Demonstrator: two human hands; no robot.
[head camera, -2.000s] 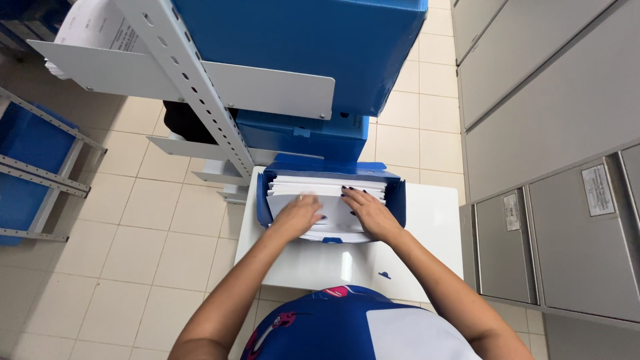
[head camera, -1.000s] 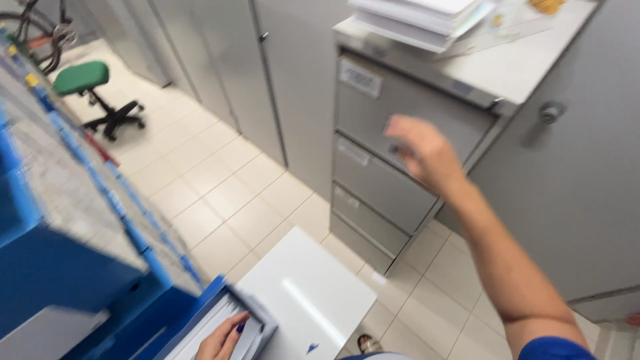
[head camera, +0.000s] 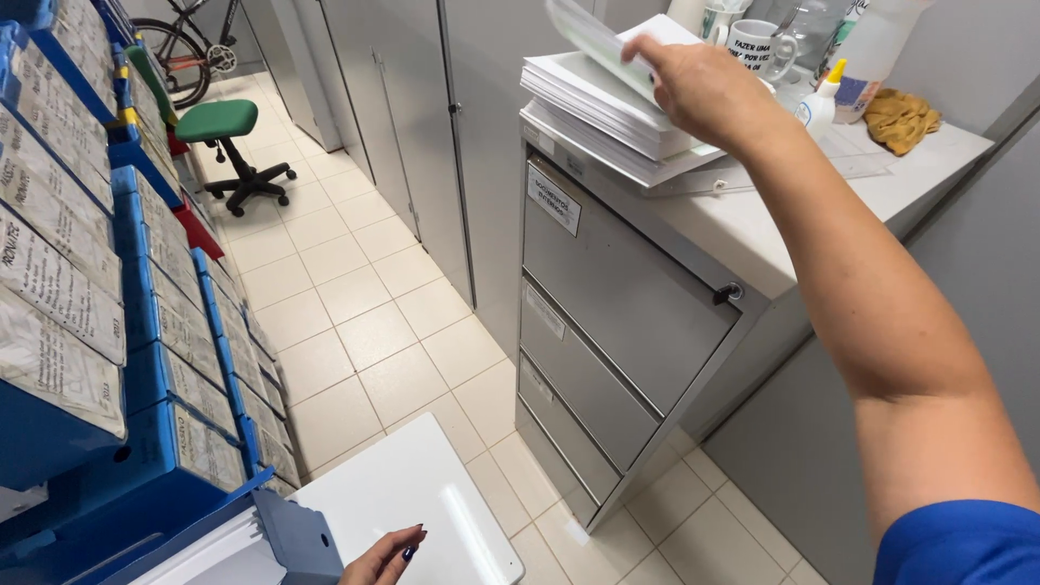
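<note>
My right hand (head camera: 707, 93) grips the edge of a blurred sheet or thin sheaf of paper (head camera: 597, 49), raised over a stack of white papers (head camera: 601, 106) on top of a grey metal filing cabinet (head camera: 626, 268). At the bottom, my left hand (head camera: 386, 556) is partly in view above the white tabletop (head camera: 406, 487), fingers loosely bent, with nothing seen in it. Beside it, to the left, a blue file box (head camera: 301, 536) stands open with white papers (head camera: 219, 552) inside.
Blue archive boxes (head camera: 191, 357) line the shelves at left. Behind the stack stand a white mug (head camera: 751, 49), a glue bottle (head camera: 819, 101) and a mustard cloth (head camera: 900, 120). A green office chair (head camera: 218, 120) and a bicycle (head camera: 175, 61) are farther back.
The view has swung right from the file box to the cabinet. My right hand has left the box's papers and now has paper at the stack. My left hand has come out of the box.
</note>
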